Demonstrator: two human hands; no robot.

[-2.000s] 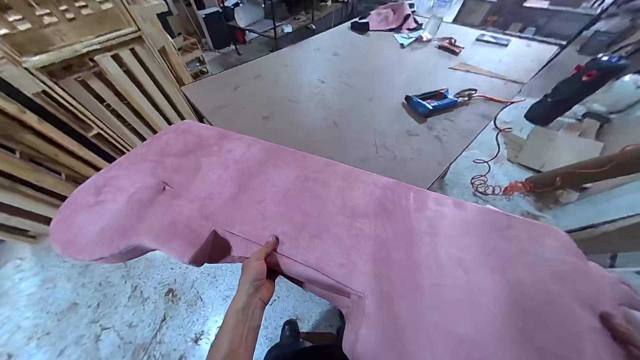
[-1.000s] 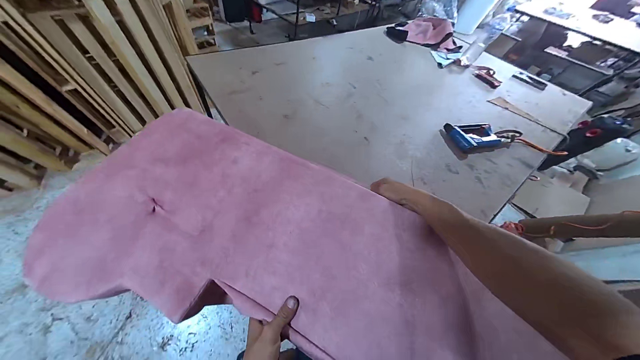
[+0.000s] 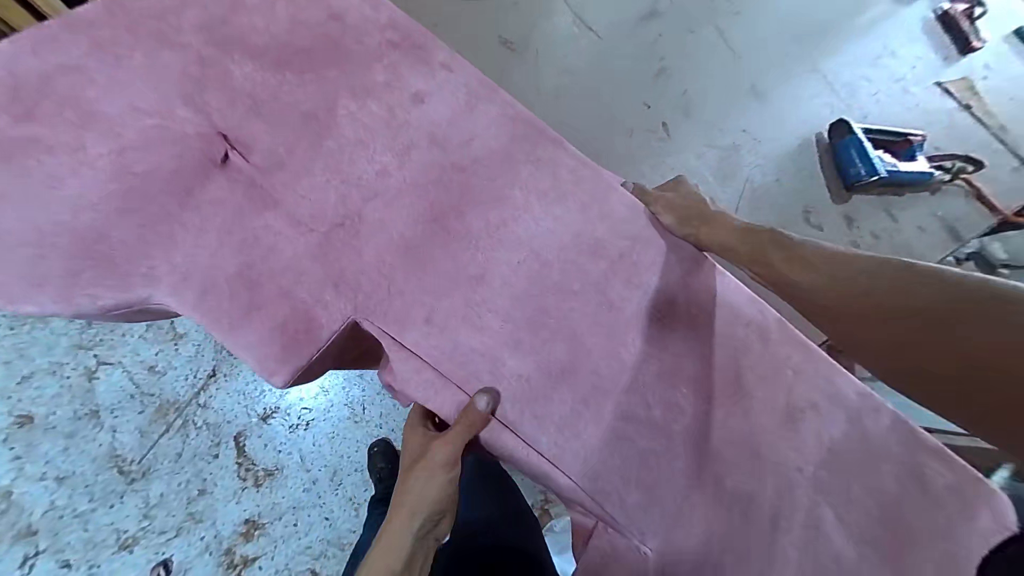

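A long pink upholstered panel (image 3: 512, 240) with a velvety cover stretches across the head view, from upper left to lower right. A small puckered slit shows in its upper left part, and a notch is cut into its near edge. My left hand (image 3: 448, 440) grips that near edge just right of the notch, thumb on top and fingers hidden underneath. On the far edge lies my right hand (image 3: 680, 210), gripping it with the fingers partly out of sight. My right forearm reaches in over the panel's right part.
Beyond the panel is a worktable (image 3: 576, 72). A blue pneumatic staple gun (image 3: 876, 160) with an orange hose lies on it, near a dark red tool (image 3: 960, 28) and a thin strip (image 3: 980, 116). The speckled floor (image 3: 120, 416) shows at lower left, wooden slats (image 3: 24, 16) at top left.
My right hand has moved from the panel's right end to its far edge. My left hand keeps its hold on the near edge. The view has swung down and closer to the panel.
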